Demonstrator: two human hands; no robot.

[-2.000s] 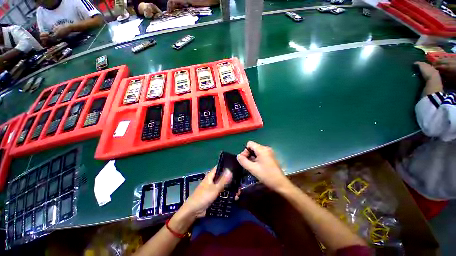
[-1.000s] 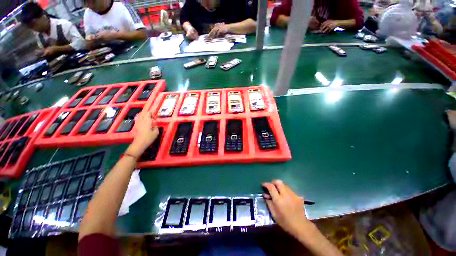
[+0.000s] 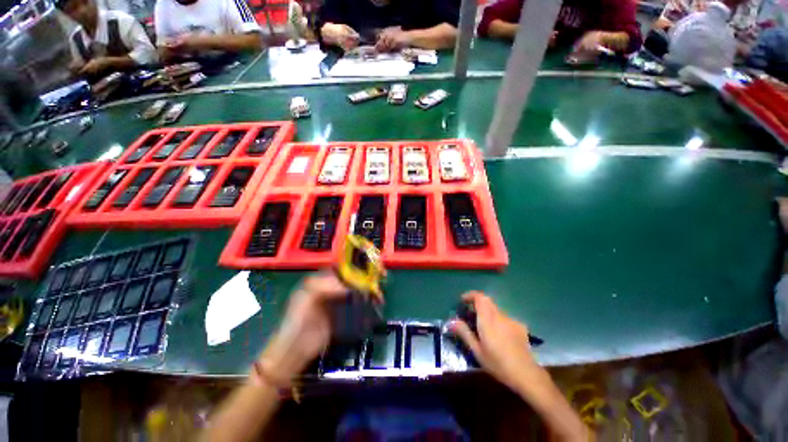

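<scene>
My left hand (image 3: 313,315) holds a keypad phone with a yellow frame (image 3: 359,266) around its upper end, blurred, above the table edge. My right hand (image 3: 488,332) is near the right end of the lens sheet (image 3: 428,347), fingers closed around a small dark hand tool (image 3: 535,340) whose end sticks out to the right. The sheet holds several screen windows, partly hidden by my left hand. The red phone tray (image 3: 380,258) has black phones in its front row, pale unfinished phones in its back row, and a paper slip (image 3: 299,165) in the back left slot.
A fuller lens sheet (image 3: 108,302) lies left, with white paper (image 3: 231,307) beside it. More red trays (image 3: 95,220) with phones stand at left. A grey post (image 3: 521,78) rises behind. Workers sit across the table. Yellow frames (image 3: 648,401) lie in a box below.
My left hand has moved from the tray back toward me, now with a phone in a yellow frame. The tray's back left slot now shows the paper slip; its front left slot shows a black phone.
</scene>
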